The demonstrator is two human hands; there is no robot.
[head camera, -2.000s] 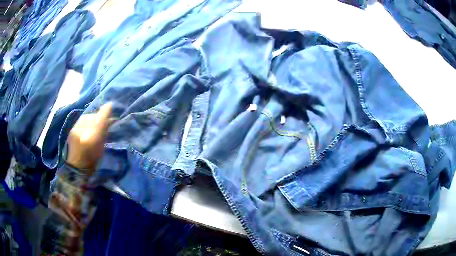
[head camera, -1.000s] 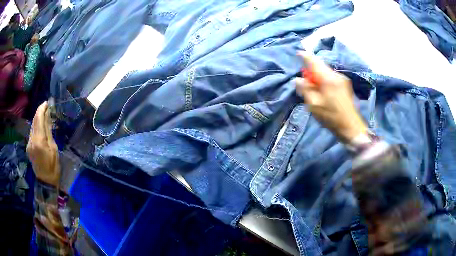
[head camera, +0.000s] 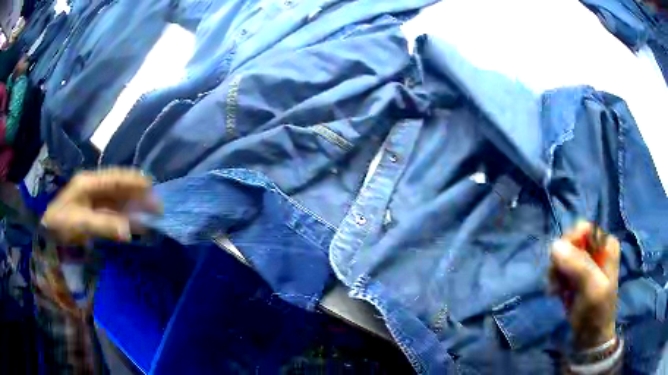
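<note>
A mid-blue denim shirt (head camera: 447,220) lies spread over the table in front of me, its button placket running down the middle. My left hand (head camera: 106,209) is blurred at the lower left, beside the shirt's loose end that hangs over the table's near edge; whether its fingers hold the cloth is not clear. My right hand (head camera: 586,275) is at the lower right over the shirt, closed on orange-handled thread snips (head camera: 595,245). The snips' blades are mostly hidden or blurred.
More denim garments (head camera: 95,80) lie overlapped at the left and far side. The white tabletop (head camera: 505,44) shows at the back right. A blue bin (head camera: 146,293) stands below the near edge at the left. Part of a person (head camera: 16,95) shows at the far left edge.
My right hand has moved right and down with the snips. My left hand has moved right to the shirt's loose end. The long pale thread seen a second ago no longer shows.
</note>
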